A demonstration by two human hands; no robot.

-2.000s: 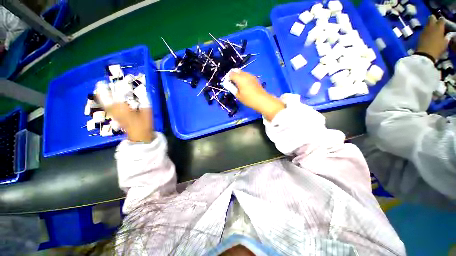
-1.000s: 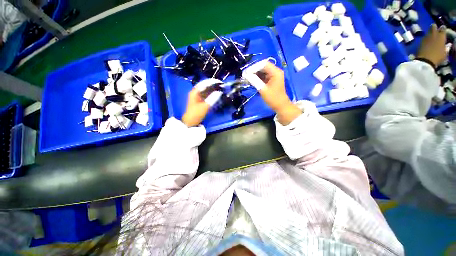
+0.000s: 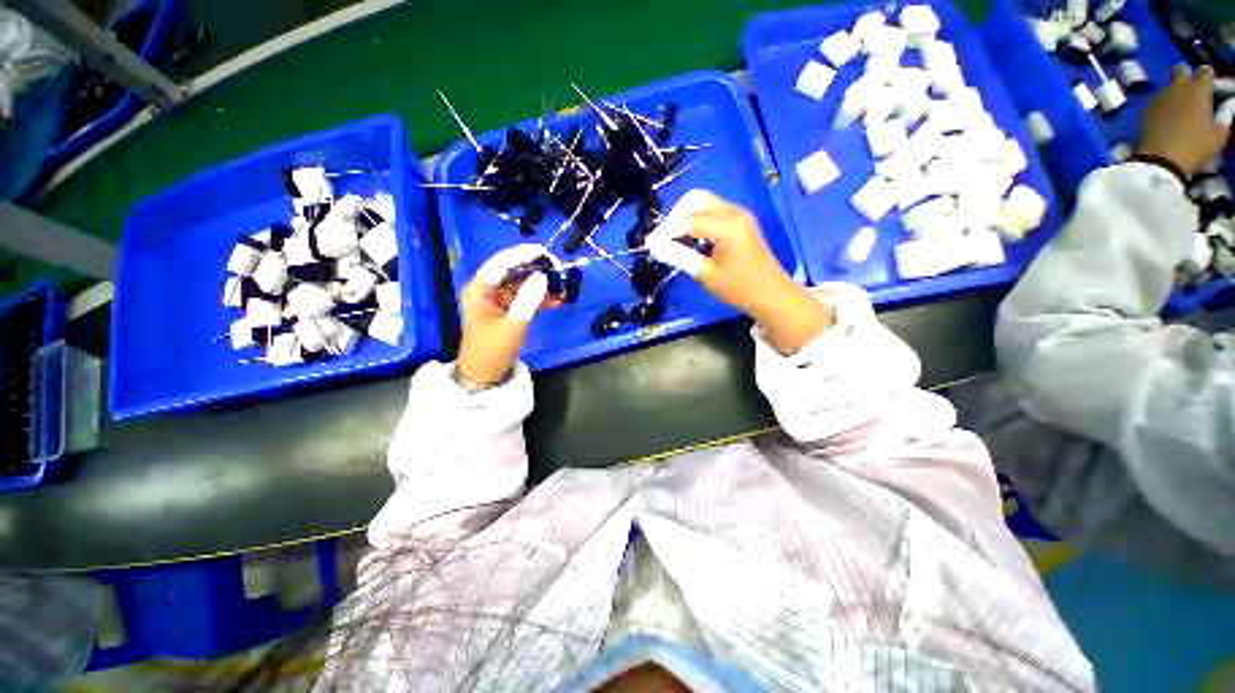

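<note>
Both my hands are over the centre tray [image 3: 508, 355], which holds a tangled heap of black stemmed inserts [image 3: 576, 169]. My left hand [image 3: 499, 305], with white-covered fingertips, holds a black insert [image 3: 547, 275] between thumb and finger at the tray's near left. My right hand [image 3: 718, 251], also with white fingertips, pinches a small dark piece at the tray's right side; a thin pale stem runs between the hands. Whether a white cover is in either hand is hard to tell. The left tray [image 3: 169, 318] holds a heap of fitted pieces [image 3: 309, 301].
The right tray [image 3: 799, 122] holds loose white covers [image 3: 935, 163]. At far right a neighbour's hand [image 3: 1181, 125] and pale sleeve are over another blue tray. A dark-filled tray stands at far left. The dark rounded bench edge [image 3: 596, 417] runs in front; green belt behind.
My left hand moved from the left tray to the centre tray, then slightly left. It now holds a black insert. My right hand shifted right from the heap and holds a dark piece.
</note>
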